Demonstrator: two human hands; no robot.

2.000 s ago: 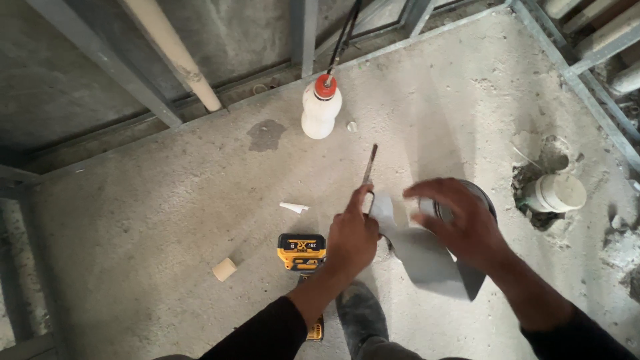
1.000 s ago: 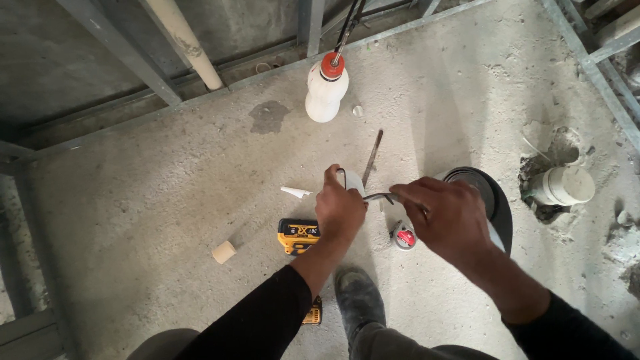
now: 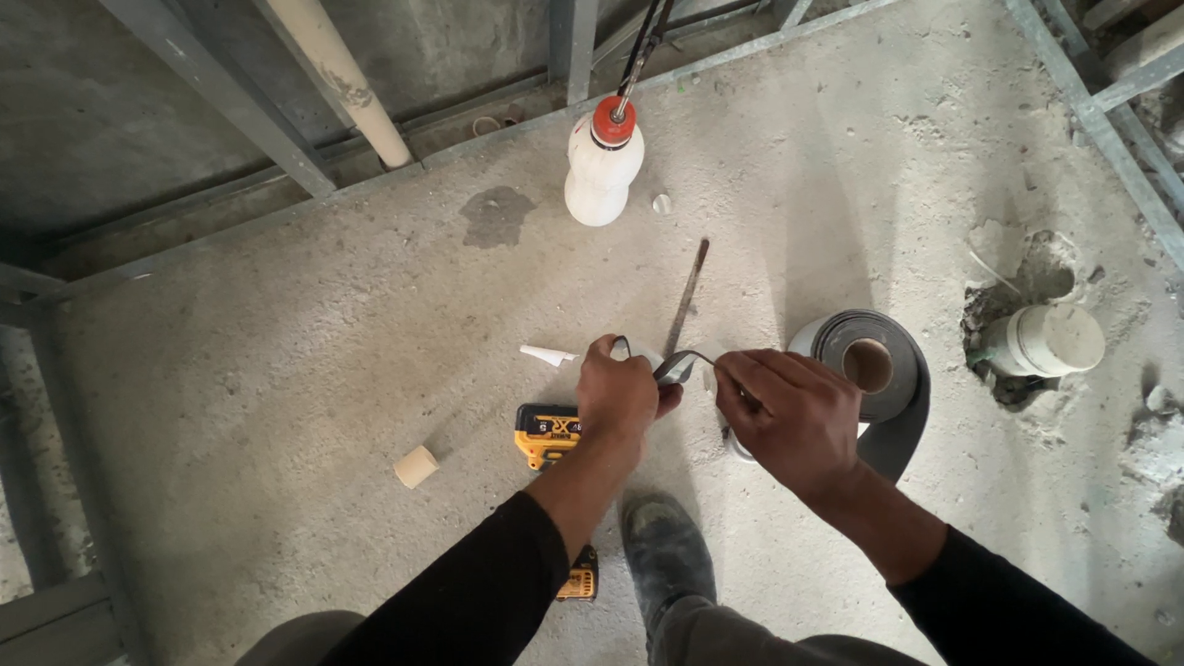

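A thin dark grey strip stretches between my hands, its far side pale. My left hand grips one part, with a small loop of it standing above the fingers. The fingertips of my right hand pinch the other end. Just beyond the strip, a long narrow metal blade or file lies on the floor. To the right of my right hand stands a roll of dark grey membrane with a cardboard core, its loose tail curving down. A can under my right hand is mostly hidden.
A yellow DeWalt battery tool lies beside my left wrist. Ahead stands a white bottle with a red cap. A capped white pipe rises from a broken floor hole. Also there are a beige pipe piece, a white nozzle and metal framing.
The blade was in my left hand two seconds ago and now lies on the floor. The wide grey piece near my right hand is gone from there; a narrow strip is now between both hands.
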